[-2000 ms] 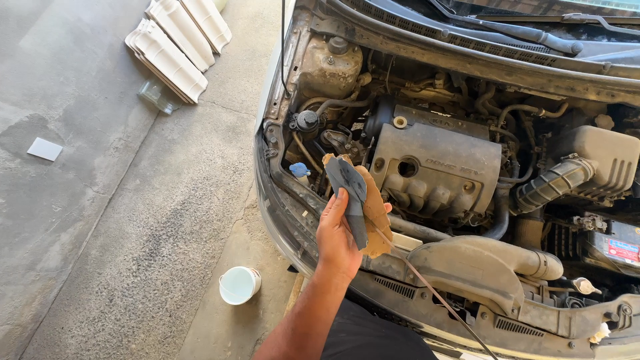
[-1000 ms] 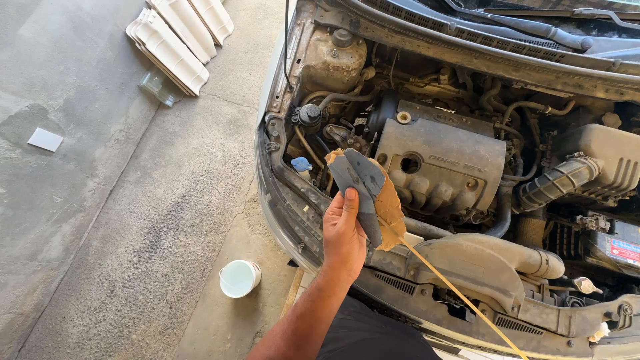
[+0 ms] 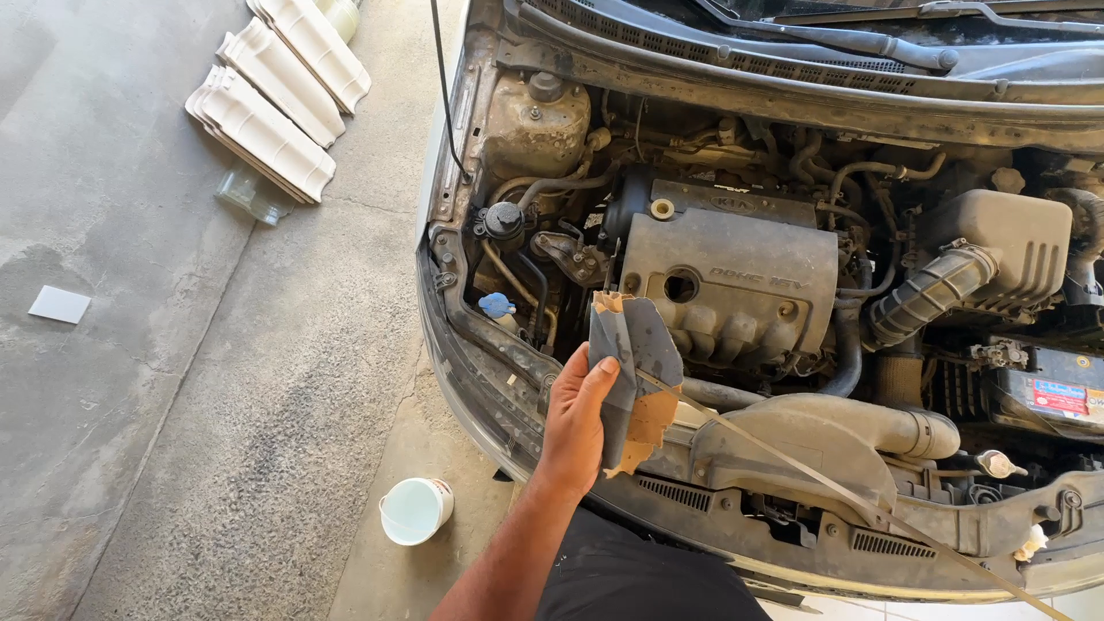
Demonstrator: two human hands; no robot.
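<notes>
My left hand [image 3: 580,418] grips a folded, torn piece of grey and brown paper or card [image 3: 651,345] between thumb and fingers, above the front of the engine bay. The grey face shows dark spots; the brown side has ragged edges. A long thin strip, like an oil dipstick [image 3: 793,461], runs from the folded piece down to the lower right edge of the view. Its other end is out of frame. Just beyond the paper is the plastic engine cover [image 3: 733,276], with a round dark hole in it. My right hand is out of view.
A blue reservoir cap [image 3: 497,305] and black cap [image 3: 504,221] sit left in the bay. The air filter housing [image 3: 992,224] and battery [image 3: 1056,388] are right. A thin black rod [image 3: 444,95] rises at the fender. A white bucket [image 3: 416,512] and stacked pale tiles [image 3: 267,134] are on the floor.
The strip now lies at a shallower slant, its lower part farther right. My left hand still holds the paper, which has turned so that more of its grey inner face shows.
</notes>
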